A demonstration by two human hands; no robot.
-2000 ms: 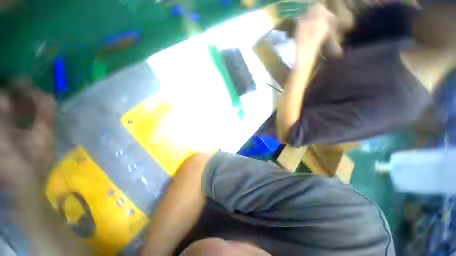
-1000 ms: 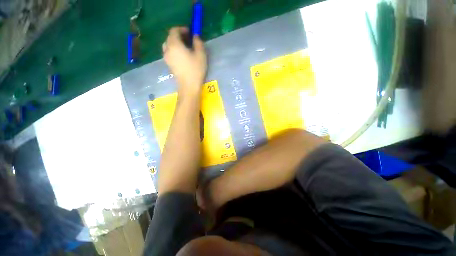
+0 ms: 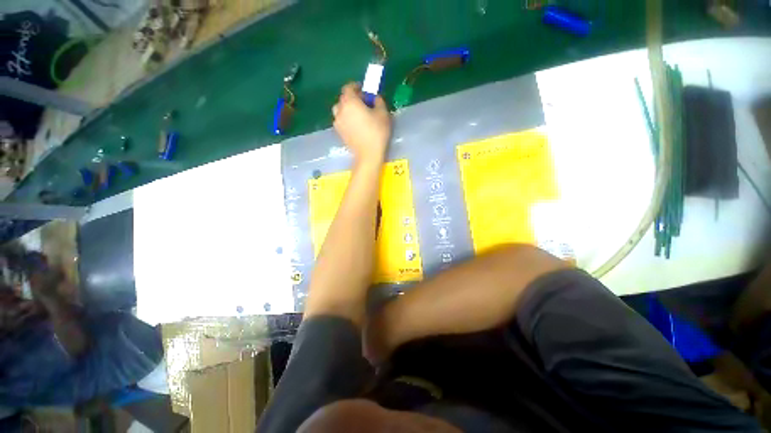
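My left hand point(image 3: 363, 123) reaches over the near edge of the green belt point(image 3: 211, 93). Its fingers are closed around the lower end of a blue cylinder with a white band point(image 3: 372, 79); thin wires and a small end piece stick out beyond it. Just right of it lies another wired blue cylinder point(image 3: 446, 58) with a brown block and a green board point(image 3: 403, 94). My right hand point(image 3: 382, 337) is low at the bench's near edge, dark and mostly hidden, so its fingers and anything in them cannot be made out.
More wired blue cylinders point(image 3: 281, 117) lie spaced along the belt. A grey-yellow printed sheet point(image 3: 440, 203) covers the bench. At right are a pale hose point(image 3: 658, 169), green strips point(image 3: 674, 161) and a dark block point(image 3: 710, 152). Cartons point(image 3: 221, 393) stand below the bench edge. A person's arm point(image 3: 63, 313) shows at left.
The view has swung back from the right-hand neighbour. My left hand, blurred at the far left two seconds ago, is at the belt. Since one second ago, a white band shows on the cylinder at its fingers.
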